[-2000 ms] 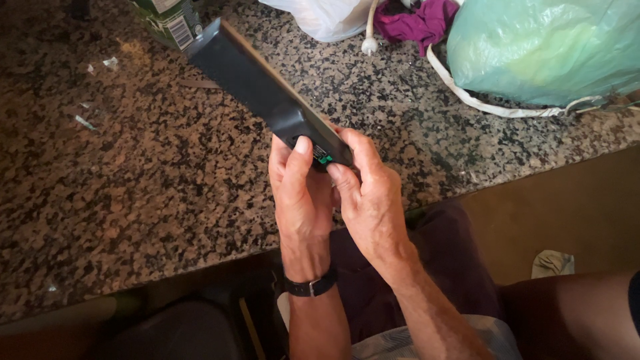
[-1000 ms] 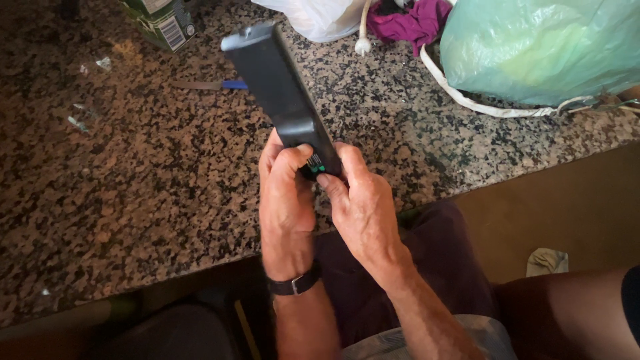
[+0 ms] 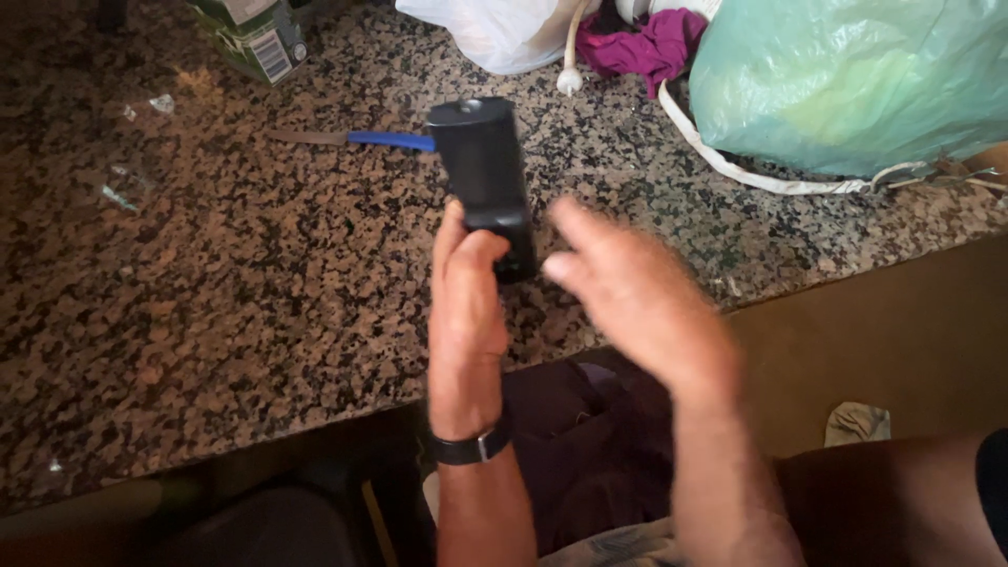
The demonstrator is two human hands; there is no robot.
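A black plastic handheld device, perhaps a remote control (image 3: 484, 173), is held near its lower end by my left hand (image 3: 468, 307), with the thumb across it. The far end of the device points up and away from me. My right hand (image 3: 638, 291), blurred, is off the device to its right, fingers apart and nothing seen in them. Beyond the device a knife with a blue handle (image 3: 390, 140) lies on the granite countertop (image 3: 236, 315); the device hides the end of its handle.
A green carton (image 3: 256, 43) stands at the back left. At the back are a white plastic bag (image 3: 512, 31), a white cable with a plug (image 3: 570, 79), a magenta cloth (image 3: 646, 47) and a large green plastic bag (image 3: 835, 87). Small clear scraps (image 3: 118, 197) lie at left.
My right hand has let go of the device and moved off to the right. The device, still in my left hand, has turned more upright in view. More of the knife shows.
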